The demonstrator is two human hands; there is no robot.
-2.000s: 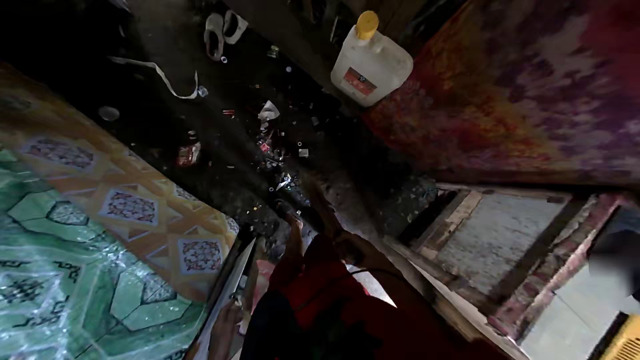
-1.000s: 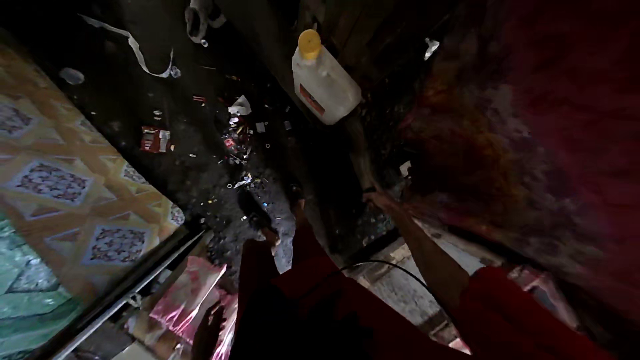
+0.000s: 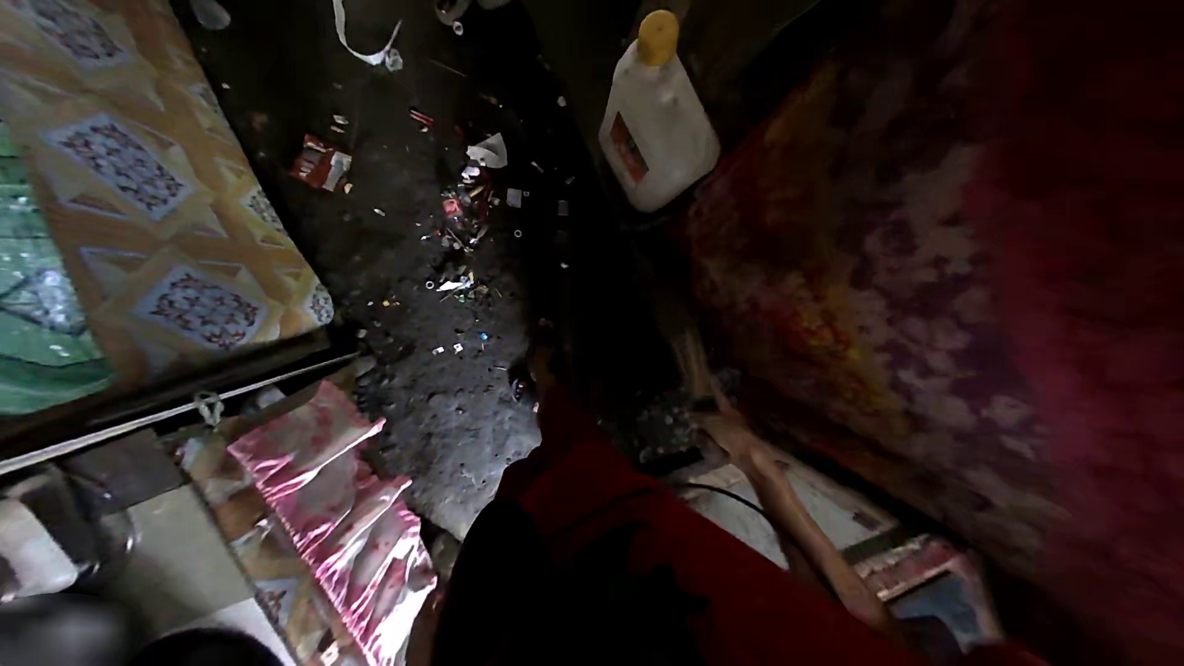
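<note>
My right hand [image 3: 726,430] is closed around the bound end of what looks like a broom [image 3: 689,361], at the dark edge of the floor right of centre. The broom's pale bristles fan out away from me, below a white plastic jug [image 3: 659,134] with a yellow cap. Small litter [image 3: 467,203] lies scattered on the dark floor left of the jug. Only a dim sliver of my left hand [image 3: 427,615] shows, beside a shiny pink plastic sheet [image 3: 342,518]; its fingers are hidden.
A patterned mat [image 3: 199,305] covers a raised surface at left. A red printed cloth [image 3: 888,305] hangs at right. A torn red wrapper [image 3: 322,165] and a white strap [image 3: 356,46] lie on the floor. A wooden-framed panel [image 3: 832,504] stands low at right.
Since a second ago, my right hand and the broom have moved away from the jug, back toward my body. The jug stays on the floor.
</note>
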